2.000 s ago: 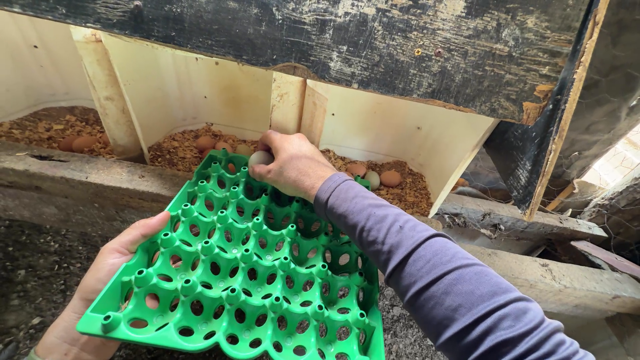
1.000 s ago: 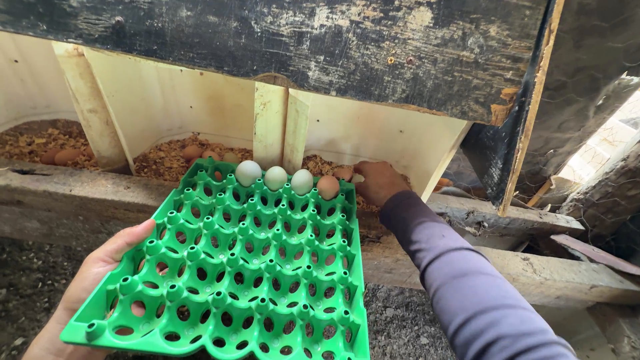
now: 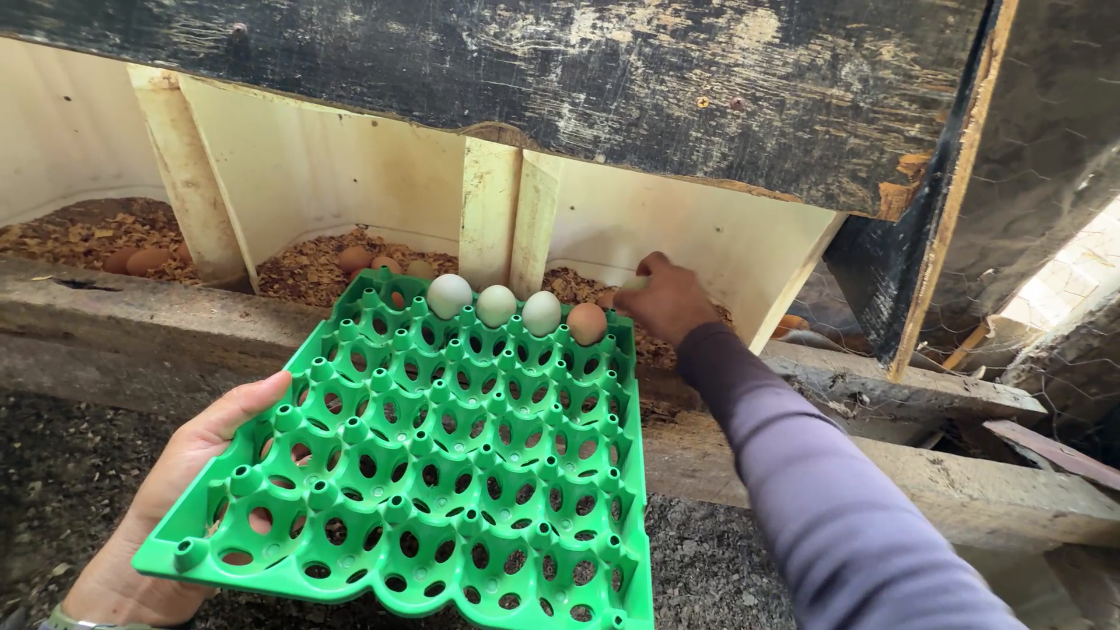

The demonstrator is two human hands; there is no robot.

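My left hand [image 3: 188,490] grips the left side of a green plastic egg tray [image 3: 446,437], thumb on its edge and fingers beneath. Several eggs stand in the tray's far row: a white egg [image 3: 449,296], pale eggs beside it and a brown egg [image 3: 587,324] at the right. Past the tray's far right corner, my right hand [image 3: 667,299] reaches into the right nest compartment, over wood shavings [image 3: 573,285]. A pale egg shows partly by its fingers; whether they hold it I cannot tell. Brown eggs [image 3: 354,259] lie on shavings in the middle compartment.
More brown eggs [image 3: 147,262] lie in the left compartment. Pale dividers [image 3: 490,210] separate the nests. A worn black board [image 3: 525,79] overhangs them, and a wooden beam [image 3: 157,293] runs along their front. Wire mesh [image 3: 1032,157] and loose boards are at the right.
Two seconds ago my right hand held a pale egg at the tray's far row. It has since moved right, into the right compartment. My left hand still holds the tray.
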